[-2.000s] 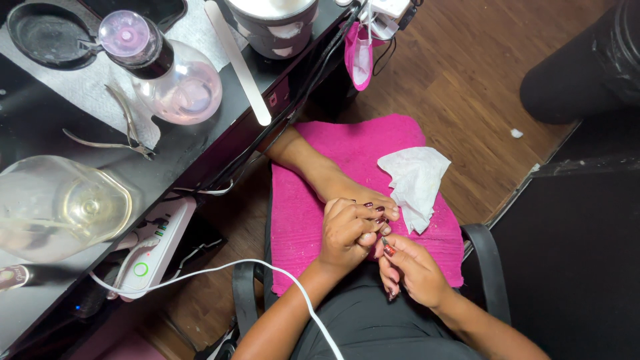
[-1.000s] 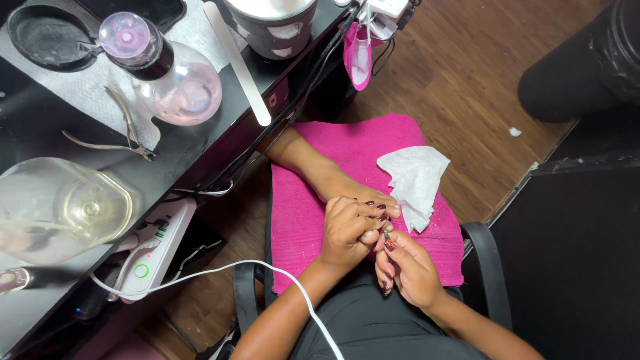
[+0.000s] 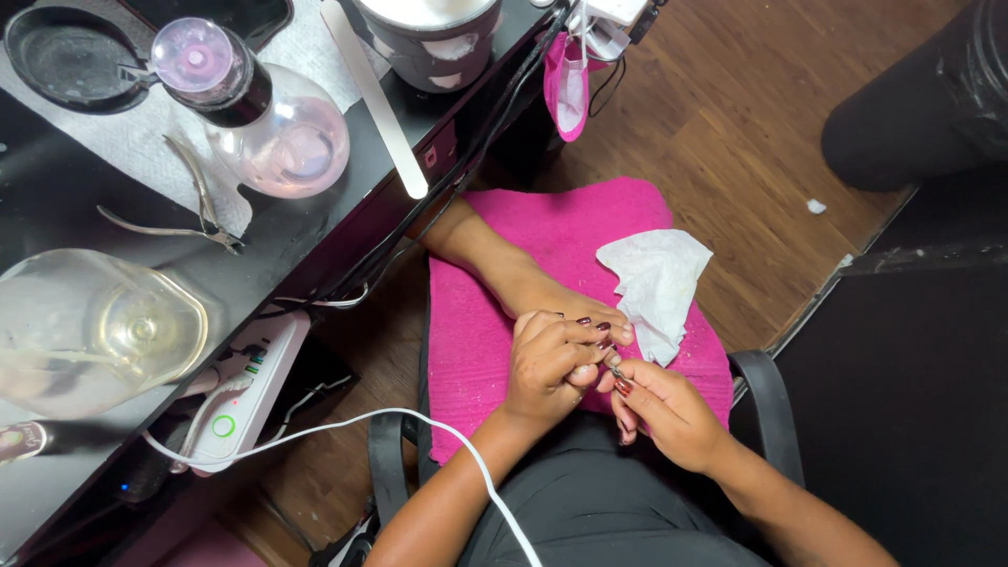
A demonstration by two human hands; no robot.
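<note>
A person's bare foot rests on a pink towel over my lap. My left hand is closed around its toes, dark glossy nails over them. My right hand pinches a small metal tool, probably cuticle nippers, its tip against a toe beside my left fingers; most of the tool is hidden in the hand. A crumpled white tissue lies on the towel right of the foot.
On the black table at left are metal nippers, a pump bottle of pink liquid, a clear bottle, a nail file and a tub. A white cord crosses my left forearm. A dark bin stands at right.
My right hand has shifted slightly at the toes and its fingers have changed angle around the tool. My left hand keeps its hold on the foot.
</note>
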